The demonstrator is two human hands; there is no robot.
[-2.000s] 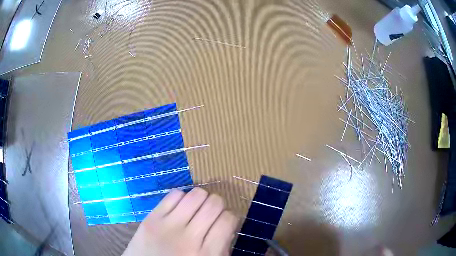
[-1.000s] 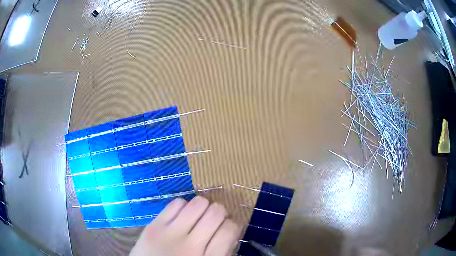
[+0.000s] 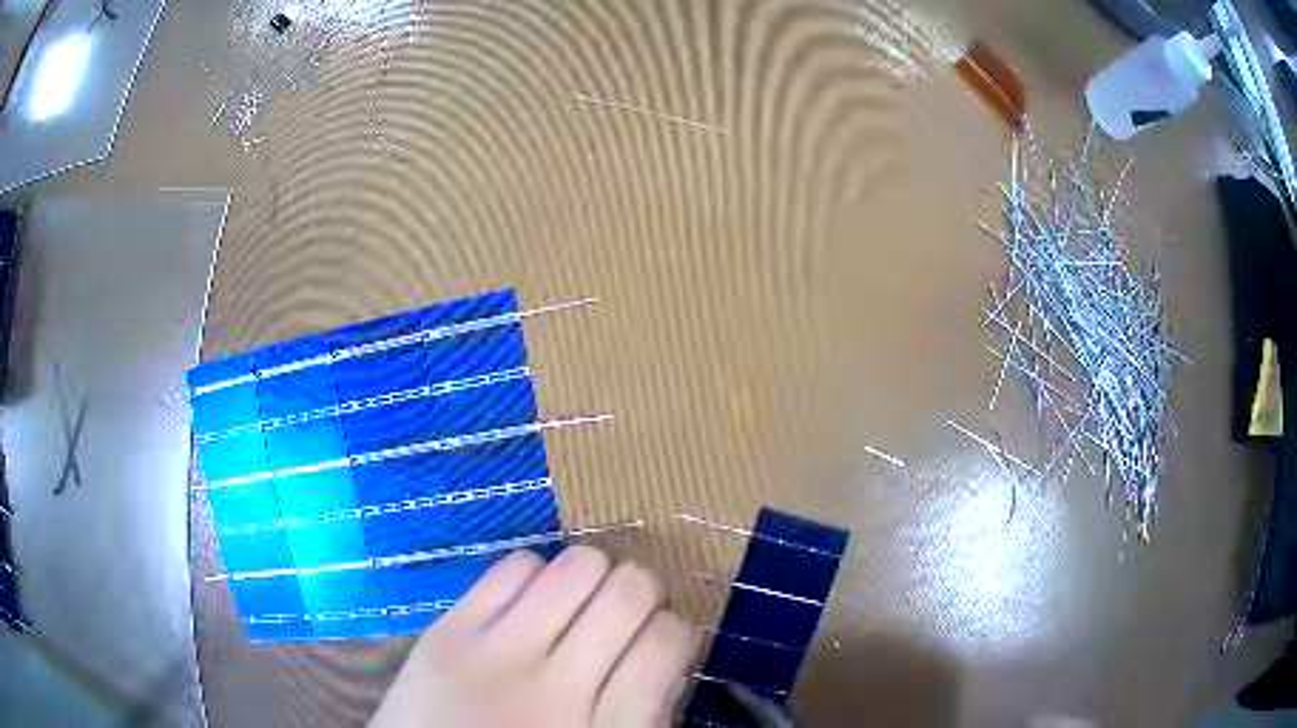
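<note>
My left hand (image 3: 548, 640) is at the bottom centre, knuckles up and fingers curled. Its fingertips are hidden, so its grip cannot be told. The joined cell block (image 3: 377, 469), bright blue with silvery ribbons sticking out at right, lies left of it and touches the knuckles. A dark solar cell strip (image 3: 782, 583) with pale cross lines lies right of my hand, cut off by the bottom edge. A blurred dark tool tip (image 3: 757, 707), likely the soldering iron, is over its lower part. My right hand cannot be made out.
A tabbing ribbon pile (image 3: 1088, 327) lies at right, below an orange-brown piece (image 3: 991, 86) and a white flux bottle (image 3: 1149, 88). A black object (image 3: 1252, 299) stands at the right edge. A marked sheet (image 3: 121, 427) is at left. Ribbon offcuts (image 3: 245, 114) lie upper left.
The view has shifted slightly. My left hand keeps much the same place between block and strip. The dark tool tip stays over the lower strip. A patch of skin at the bottom right edge earlier no longer shows clearly.
</note>
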